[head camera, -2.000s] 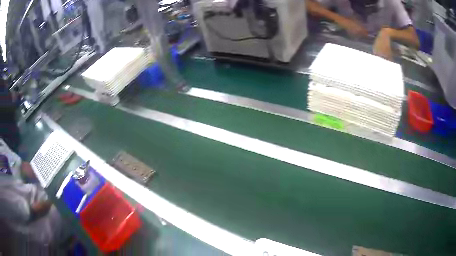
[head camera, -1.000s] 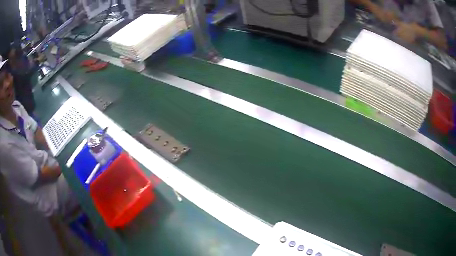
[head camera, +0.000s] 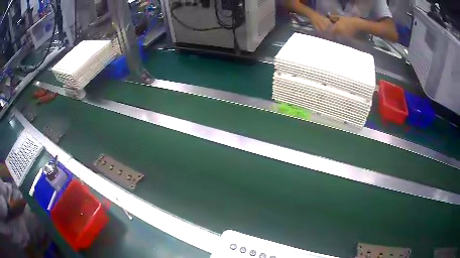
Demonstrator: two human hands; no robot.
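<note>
Neither of my hands is in the picture. A white component tray (head camera: 227, 241) is cut off by the bottom edge, with a row of small round components (head camera: 243, 250) along its top. A grey fixture (head camera: 118, 171) with four brass-coloured seats lies on the green belt, left of centre. Another grey fixture (head camera: 383, 251) is cut off at the bottom right, and part of a further one (head camera: 446, 253) shows beside it.
A red bin (head camera: 79, 214) and blue bin (head camera: 48, 189) with a metallic-topped bottle (head camera: 54, 174) stand at left. A tall tray stack (head camera: 323, 80) stands across the belt, another (head camera: 83, 63) at far left. Metal rails (head camera: 242, 141) cross the belt. People's arms (head camera: 343, 25) show opposite and at left.
The view has swung right, so the bins, fixtures and tray stacks now sit further left than a second ago. The right-hand red and blue bins show more fully. No hand of mine has appeared.
</note>
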